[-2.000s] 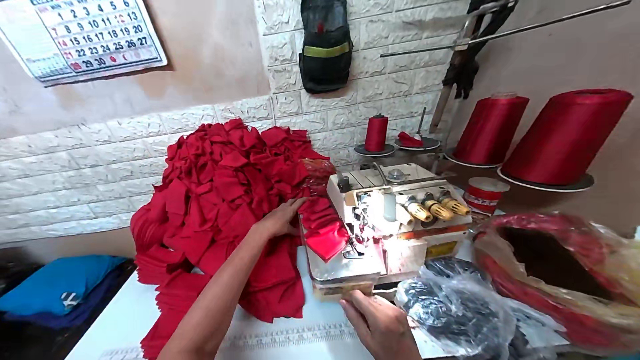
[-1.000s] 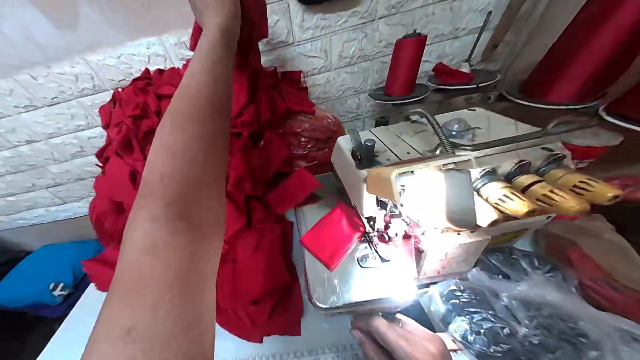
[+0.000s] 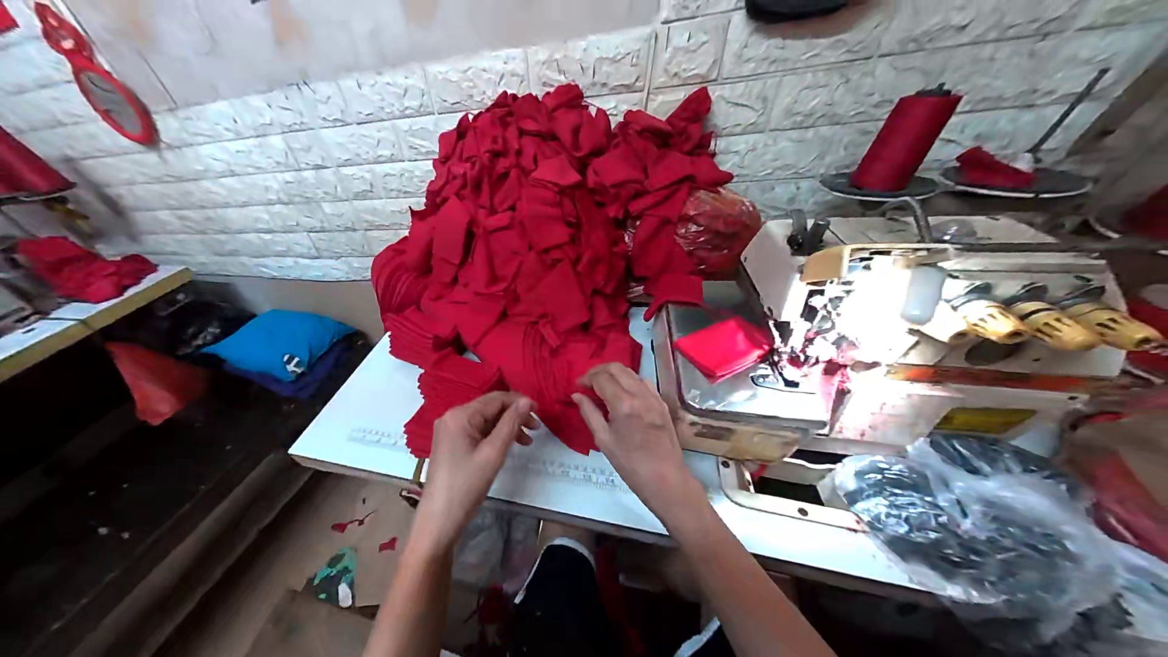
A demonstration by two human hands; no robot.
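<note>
A tall heap of red fabric pieces [image 3: 538, 237] lies on the white sewing table [image 3: 351, 429], with stacked pieces along its front. My left hand [image 3: 479, 447] is at the front edge of the heap, thumb and fingertips close together; whether a piece is between them cannot be told. Beside it, my right hand [image 3: 630, 424] has its fingers curved and apart over the front fabric, its fingertips near or on the cloth. To the right, a folded red piece [image 3: 723, 347] rests on the plate of an overlock sewing machine [image 3: 922, 319], whose lamp glares.
Red thread cones [image 3: 906, 141] stand behind the machine. Plastic-wrapped dark material [image 3: 967, 520] lies at the right front. A red plastic bag [image 3: 716, 228] sits between heap and machine. At left are a blue bundle [image 3: 278, 345] and another table [image 3: 87, 310].
My left arm has come back from the top of the heap to its front edge. My right hand has left the machine's front edge and is now at the fabric. The view has swung left.
</note>
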